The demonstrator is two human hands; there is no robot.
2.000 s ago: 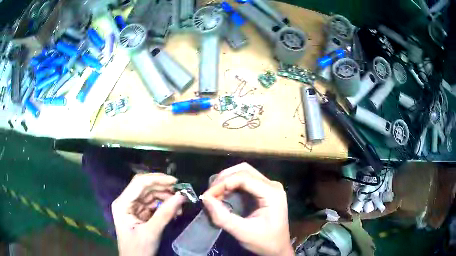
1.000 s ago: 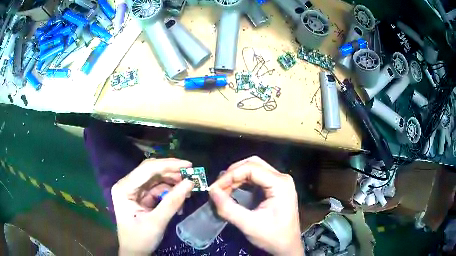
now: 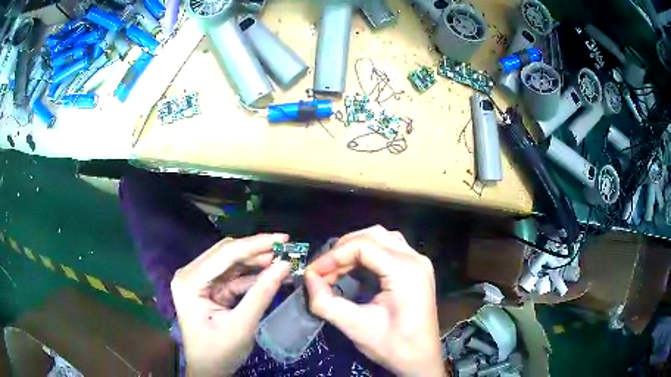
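Note:
My left hand (image 3: 234, 294) holds a small green control board (image 3: 293, 254) between thumb and fingers, above my lap. My right hand (image 3: 371, 287) has thumb and index finger pinched together at the board's lower right edge; any wire between the fingertips is too small to tell. A grey fan housing handle (image 3: 292, 328) lies slanted below and between the hands, its open end toward my lap. Its upper part is hidden behind my right hand. A bit of blue shows behind my left thumb, mostly hidden.
On the cardboard-covered bench (image 3: 294, 162) lie a blue battery (image 3: 300, 111), wired boards (image 3: 371, 118), a handle cover (image 3: 486, 140) and several grey fans. Blue cells (image 3: 81, 59) are heaped at left. A black stick tool (image 3: 541, 180) and cables are at right. Cartons (image 3: 530, 335) stand below the bench.
The board has tilted between my left fingers and stays near the right fingertips. The handle has shifted slightly between the hands. The camera view has moved a little, shifting the bench in the picture.

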